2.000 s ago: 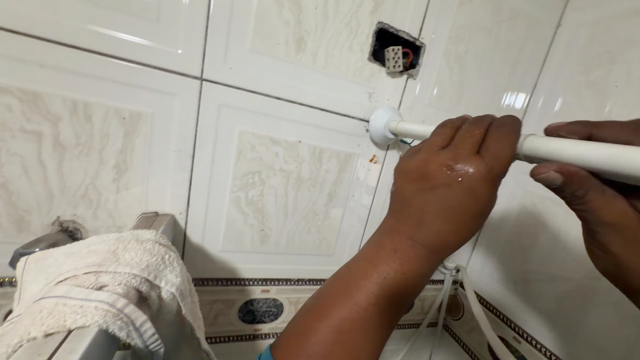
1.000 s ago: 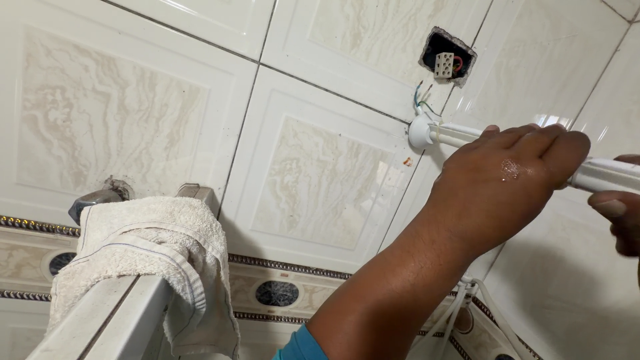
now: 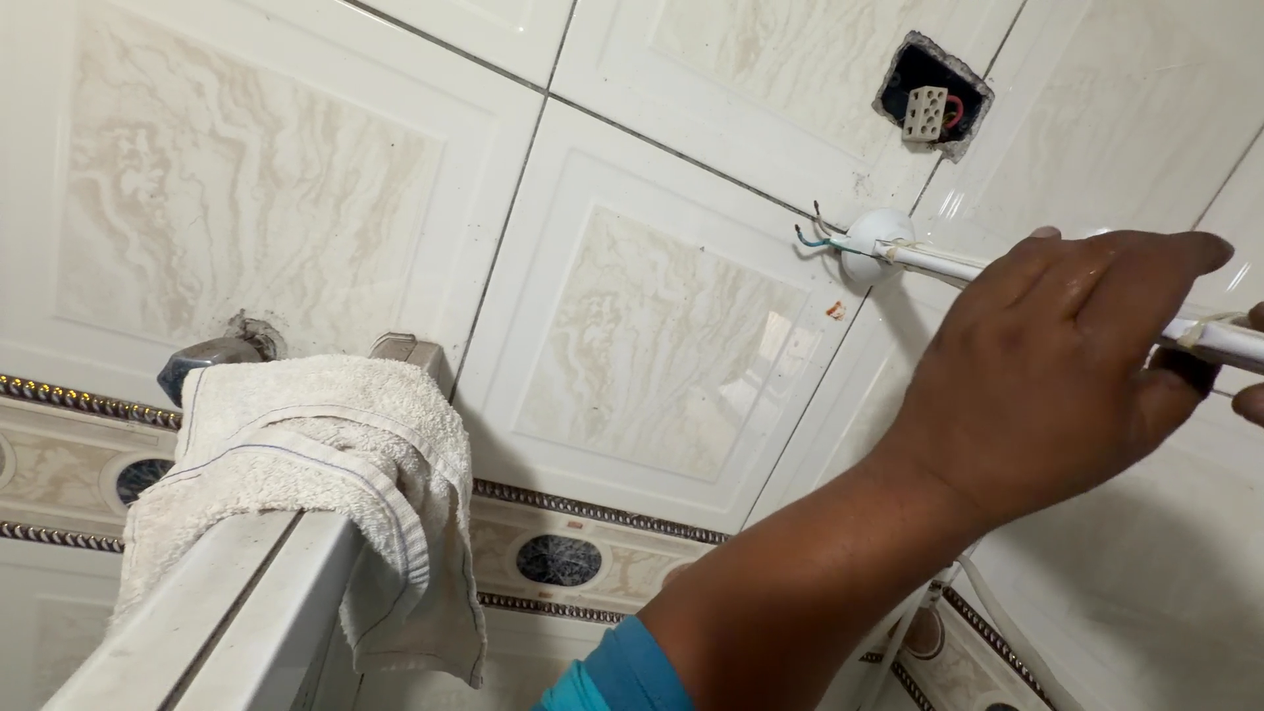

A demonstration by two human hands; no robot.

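My left hand is closed around a thin white tube with a lengthwise channel, at the right of the head view. At the tube's left end sits a round white cap, close to the tiled wall. Thin wires with dark ends, one of them green-blue, stick out past the cap. Only some fingertips of my right hand show at the right edge, beside the tube; what they grip is mostly out of view.
Above the cap, a rough wall opening holds a ceramic terminal block and a red wire. A white towel hangs over a white frame at lower left, beside a metal pipe fitting. White cords hang at lower right.
The tube has turned so that its channel and the wires at the cap now show. My right hand has mostly left the view at the right. The view has shifted.
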